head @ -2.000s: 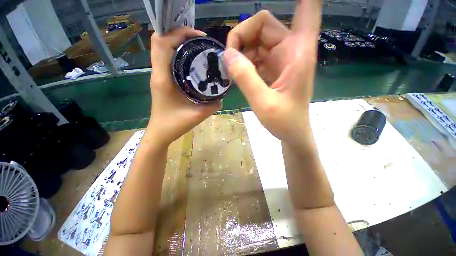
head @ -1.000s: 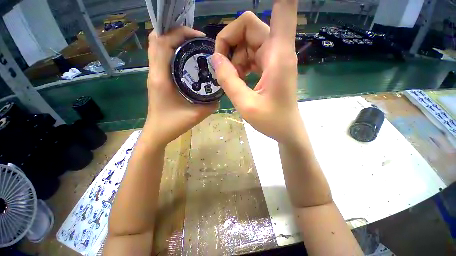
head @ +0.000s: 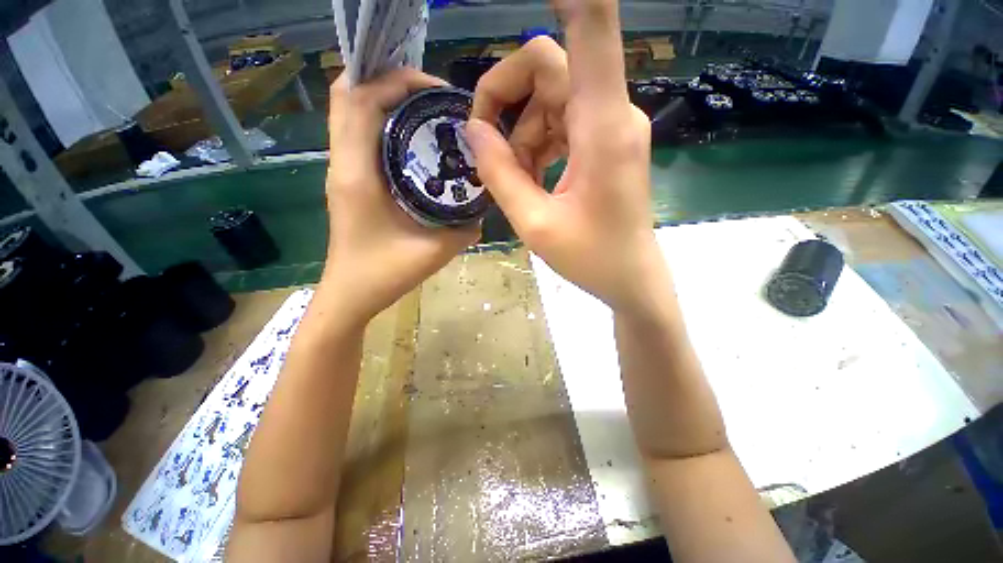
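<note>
My left hand (head: 368, 209) holds a black cylindrical housing (head: 398, 181) with its silver-white end face (head: 425, 154), marked with black shapes, turned toward me. The same hand holds a sticker strip (head: 387, 42) that stands up above the housing and is cut off by the top edge. My right hand (head: 572, 187) is at the right side of the end face, thumb and index finger pinched together over it. A small shiny, bluish bit shows at the thumb tip; most of it is hidden by the fingers.
A black housing (head: 806, 277) lies on the white board (head: 726, 363). Sticker sheets lie at left (head: 209, 451) and far right (head: 957, 244). A small fan (head: 35, 451) and dark stocked housings (head: 99, 330) stand at left. Behind runs the green conveyor belt (head: 748, 181) with a black housing (head: 244, 236).
My right hand has moved left, its fingertips further over the end face. A black housing has appeared on the conveyor at left and moved rightward. My left hand keeps its hold.
</note>
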